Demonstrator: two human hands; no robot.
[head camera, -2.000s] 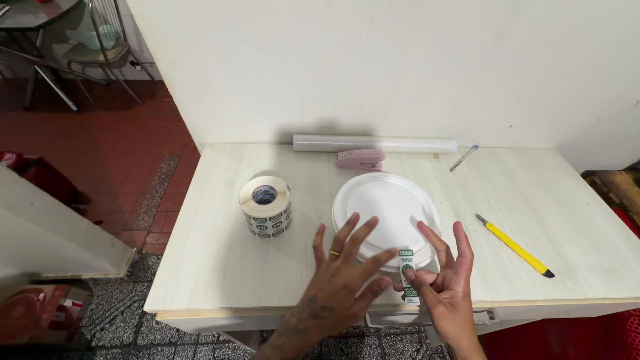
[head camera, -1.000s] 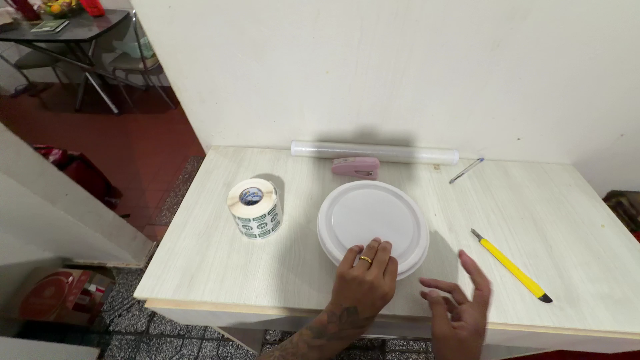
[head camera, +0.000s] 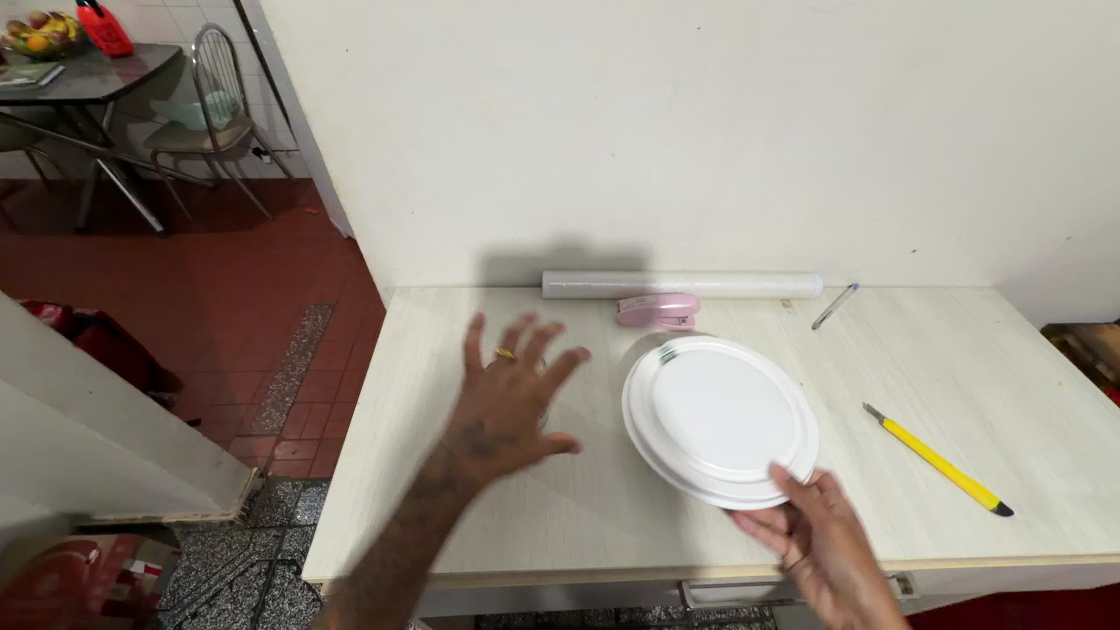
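Observation:
My right hand (head camera: 814, 525) grips the near edge of a stack of white round plates or lids (head camera: 726, 411), thumb on top and fingers beneath. A small green-and-white sticker (head camera: 668, 353) lies on the stack's far left rim. My left hand (head camera: 512, 402), with a ring on one finger, is spread above the left part of the table, holding nothing. It hides nearly all of the label roll behind it. A pink stapler (head camera: 658, 311) lies beyond the stack, in front of a clear-wrapped roll (head camera: 682, 284).
A yellow utility knife (head camera: 945, 464), its blade tip showing, lies at the right of the pale wooden table (head camera: 1006, 385). A pen (head camera: 836, 306) rests near the wall (head camera: 665, 140). At the left, beyond the table's edge, stand a chair (head camera: 210, 114) and a dark table (head camera: 131, 74).
My right hand has taken hold of the stack, which is now tilted. My left hand has let go of it and moved left, over the label roll. The sticker shows at the stack's far rim.

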